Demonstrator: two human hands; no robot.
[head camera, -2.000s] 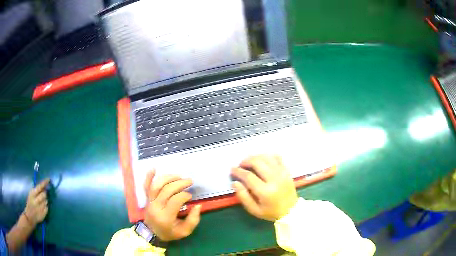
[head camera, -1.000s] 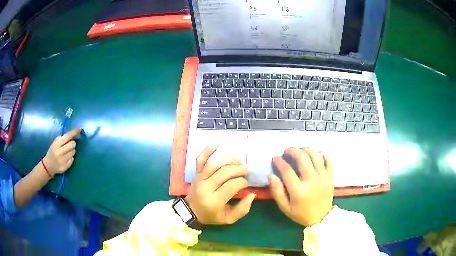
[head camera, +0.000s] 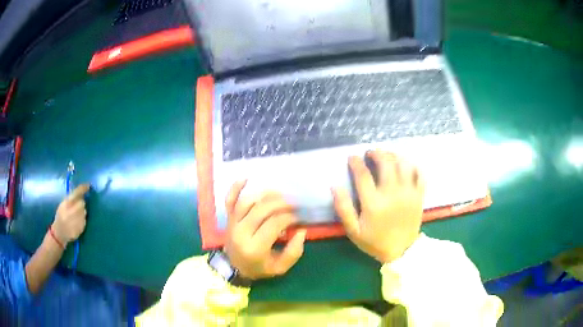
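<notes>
An open silver-grey laptop lies on a red-orange tray in front of me, slightly blurred. Its screen shows a pale window and is cut off by the top edge. My left hand rests over the left palm rest and front edge, fingers apart, holding nothing. My right hand lies on the palm rest right of it, fingers spread and fingertips just below the keyboard, holding nothing.
At left a person's hand with a red wristband holds a blue cable over the green bench. Another red-orange tray with a dark laptop lies at upper left. Part of another laptop shows at the left edge.
Since one second ago the view has shifted and tilted, so the laptop appears further left and higher. My right fingertips have moved up the palm rest towards the keys. My left hand stays near the front edge.
</notes>
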